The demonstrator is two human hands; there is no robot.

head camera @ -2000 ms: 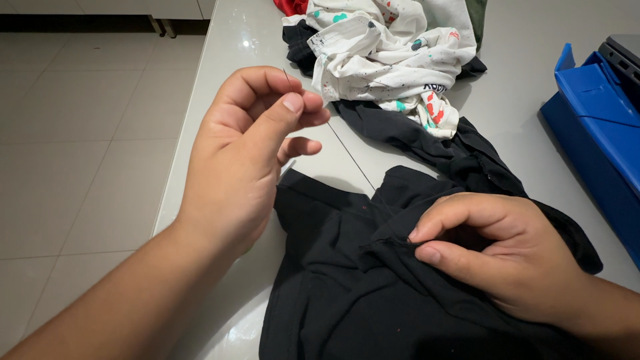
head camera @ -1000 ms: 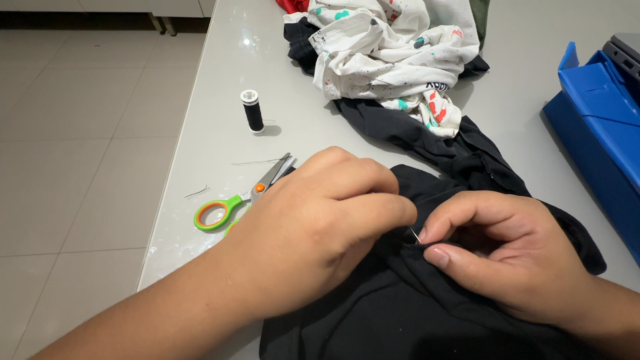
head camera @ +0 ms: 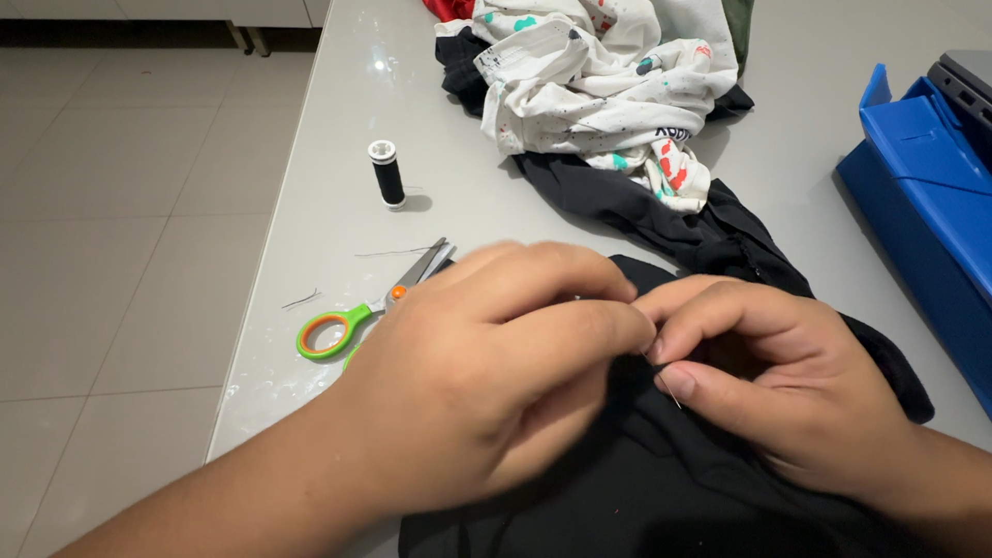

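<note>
My left hand point(head camera: 504, 364) is closed at the needle's upper end, its fingertips touching my right fingers; its thumb is hidden. A thin sewing needle point(head camera: 675, 397) sticks out below the pinched edge of the black fabric point(head camera: 620, 496). My right hand point(head camera: 759, 387) pinches that fabric between thumb and index finger. Scissors point(head camera: 333, 333) with green and orange handles lie to the left, partly covered by my left hand. A spool of black thread point(head camera: 389, 177) stands upright behind them. Loose bits of thread point(head camera: 302, 299) lie on the table beside the scissors.
A heap of clothes, with a white patterned garment point(head camera: 604, 85) on top, lies at the back. A blue folder box point(head camera: 922, 178) holding a dark device point(head camera: 965, 81) is at the right. The table's edge point(head camera: 263, 256) runs along the left, above a tiled floor.
My left hand has come down from its raised position to the black fabric and now meets my right fingers. The spool and scissors, hidden behind it two seconds ago, are in sight.
</note>
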